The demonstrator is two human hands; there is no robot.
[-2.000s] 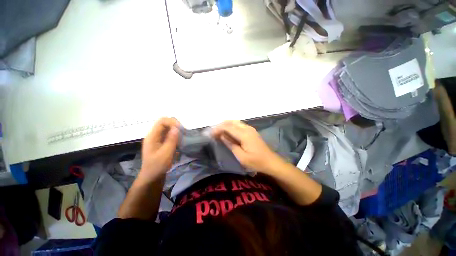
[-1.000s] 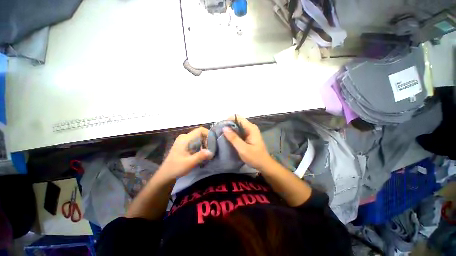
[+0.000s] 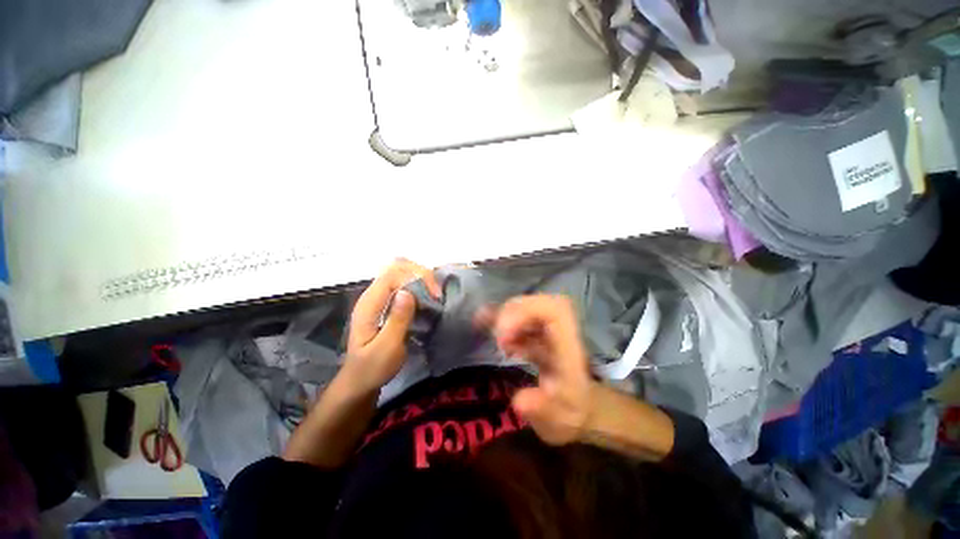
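My left hand [image 3: 381, 324] is at the table's front edge, above my lap, with its fingers closed on a grey garment part [image 3: 460, 316]. The part is bunched at my left fingertips and its grey cloth spreads to the right. My right hand [image 3: 547, 363] is to the right of the part, raised off it, with its fingers curled and apart. It is blurred, and I see nothing held in it. The far side of the left grip is hidden by the fingers.
The white table [image 3: 253, 190] has a ruler scale [image 3: 200, 274] at its front. Rounded grey cut pieces [image 3: 795, 190] lie at right and scrap strips [image 3: 668, 47] at the back. Red-handled scissors [image 3: 161, 447] lie on a board at lower left. A blue crate [image 3: 858, 395] stands at lower right.
A second ago both hands gripped the grey part. Now my right hand has let go and moved down and right, while my left hand has shifted slightly left and still holds it.
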